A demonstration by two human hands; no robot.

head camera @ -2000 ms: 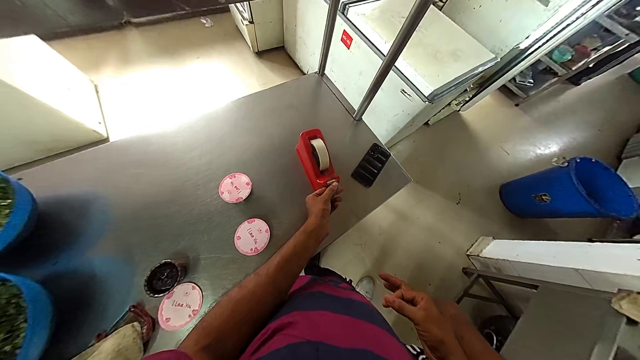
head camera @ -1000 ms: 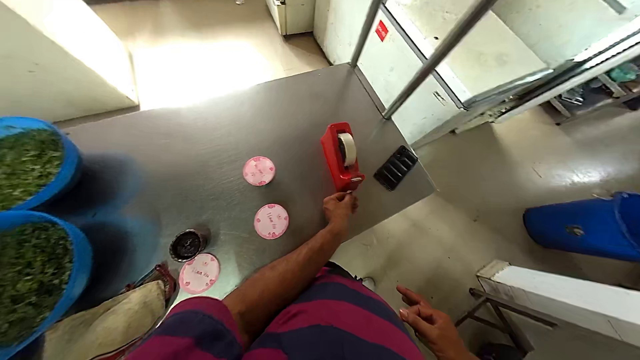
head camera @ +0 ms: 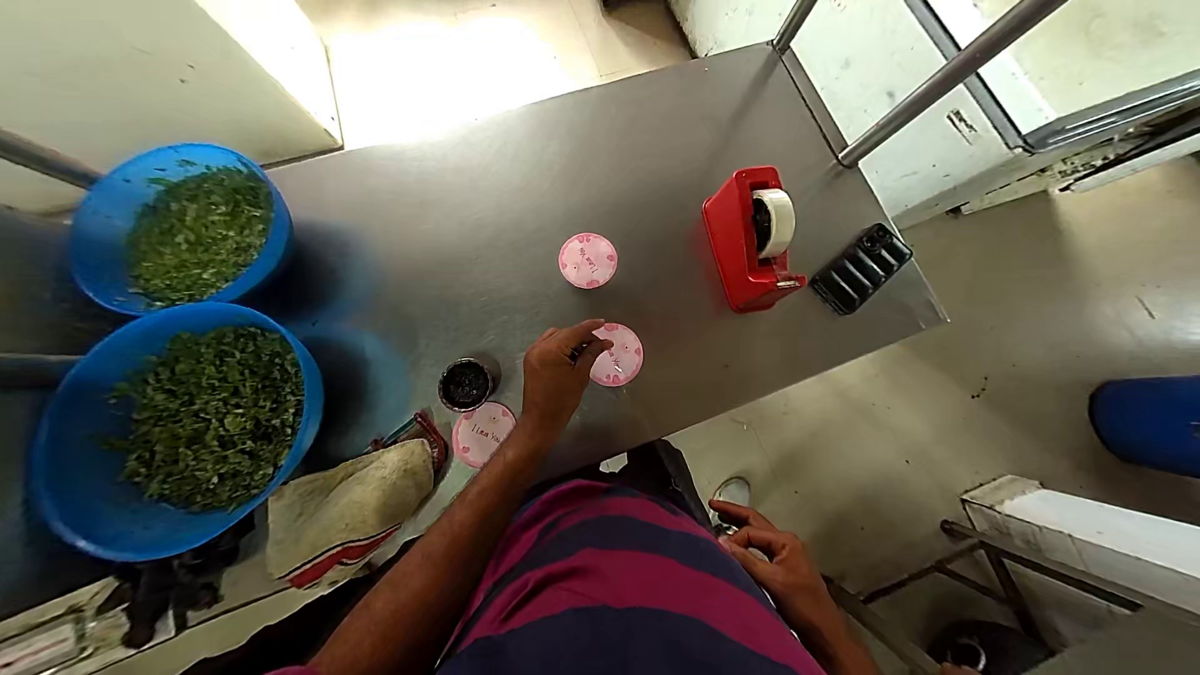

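My left hand (head camera: 565,367) is at the left edge of a pink round lid with hearts and writing (head camera: 619,356); its thumb and forefinger are close together over the lid, and whether a piece of tape is between them cannot be told. Another pink round lid (head camera: 588,261) lies farther back, and a third (head camera: 483,435) lies beside my forearm, next to a small cup of dark contents (head camera: 466,384). My right hand (head camera: 764,553) hangs beside my body with fingers apart. A red tape dispenser (head camera: 741,246) with a white roll stands to the right.
A black ridged object (head camera: 861,269) lies near the right end of the steel table (head camera: 450,225). Two blue tubs (head camera: 309,394) of chopped green leaves stand at the left, beside a folded cloth (head camera: 352,506). Metal posts (head camera: 947,80) rise at the table's back right edge.
My left hand has moved left from the front of the tape dispenser to the nearer middle lid. The view has shifted toward the left, showing more of the tubs.
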